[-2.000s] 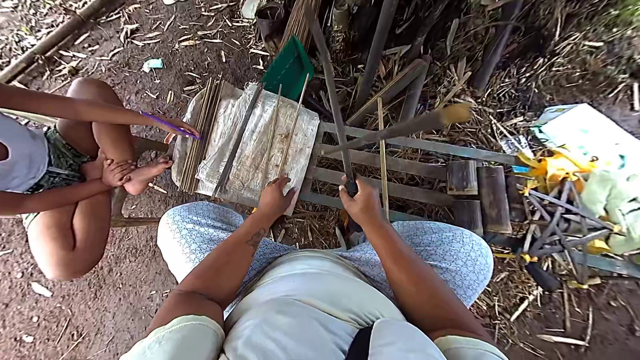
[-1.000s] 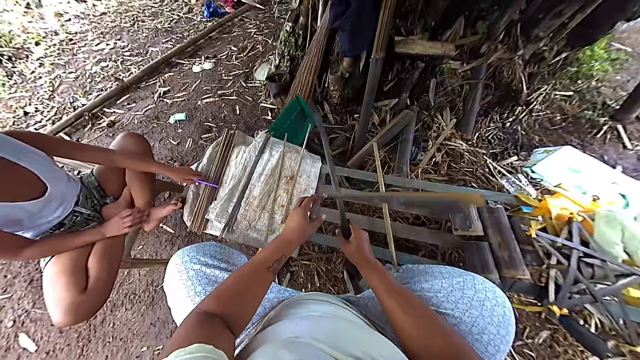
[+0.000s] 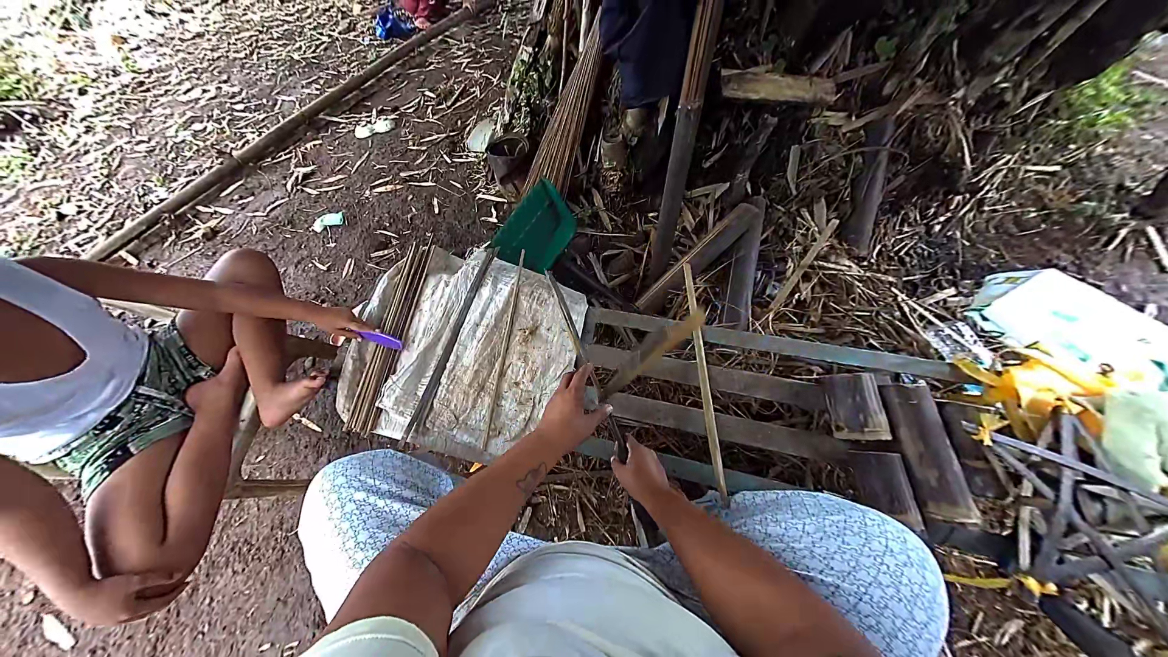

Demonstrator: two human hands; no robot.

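Note:
My left hand [image 3: 573, 412] is closed around the near end of a bamboo strip [image 3: 652, 351], blurred, which slants up to the right. Just below and to the right, my right hand [image 3: 641, 472] grips the dark handle of a long knife. Its narrow blade [image 3: 570, 321] points away and slightly left, passing close by my left fingers. A pale thin bamboo stick [image 3: 704, 392] leans across the slats near my right knee. On the plastic sheet [image 3: 534, 365] lie a dark strip [image 3: 452, 342], a thin stick [image 3: 504, 351] and a bundle of thin sticks [image 3: 392, 338].
A slatted bench [image 3: 730, 388] spans the middle, with short dark bamboo pieces [image 3: 926, 447] on its right. Behind the sheet is a green plastic scoop [image 3: 536, 224]. A seated person at left holds a purple object [image 3: 380, 339]. Yellow plastic [image 3: 1040, 388] and dark strips lie far right.
The bamboo strip at my left hand has swung from pointing right to slanting away. The knife blade has tilted left since the oldest frame. The view has shifted.

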